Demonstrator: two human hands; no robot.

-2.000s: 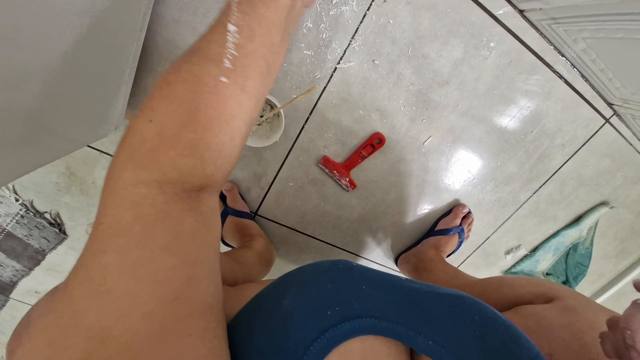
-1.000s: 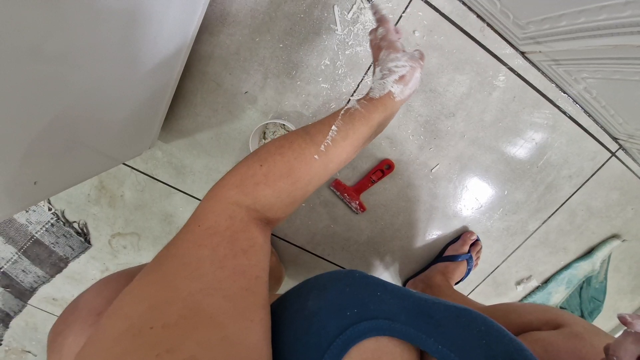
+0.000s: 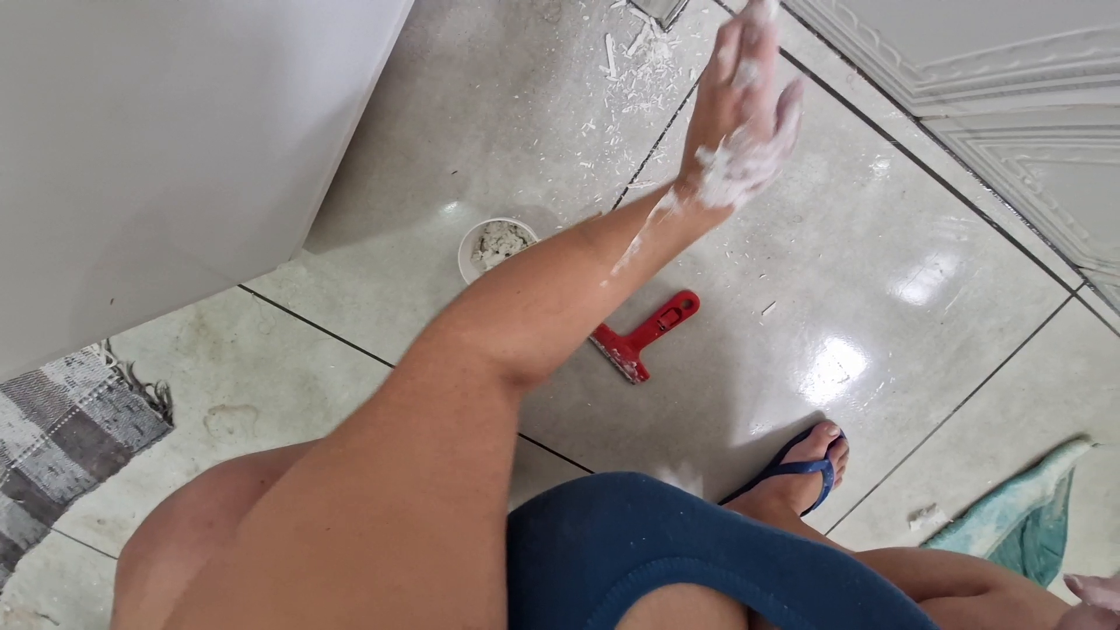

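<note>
My left hand point(image 3: 739, 114), smeared with white paste to the wrist, reaches up to the top edge; its fingers are extended, the thumb is apart, and nothing shows in it. The fingertips are partly cut off. Below my forearm a red-handled scraper point(image 3: 652, 334) lies on the tiles, its blade end partly covered by the arm. On the forearm's other side stands a small white bowl point(image 3: 466, 254) of pale, lumpy material, also partly covered. Only part of my right hand point(image 3: 1094, 595) shows at the lower right edge, near my leg; what it holds is hidden.
White shavings point(image 3: 647, 74) litter the floor near my left hand. A moulded white panel point(image 3: 1024, 79) stands at right, a smooth pale panel point(image 3: 175, 157) at left. A checked rug point(image 3: 79, 429) and a teal cloth point(image 3: 1032, 534) lie on the tiles. My foot wears a blue flip-flop point(image 3: 818, 472).
My left hand has come into view from beyond the top edge. A thin stick, visible in the bowl two seconds ago, is out of sight now. The view has shifted.
</note>
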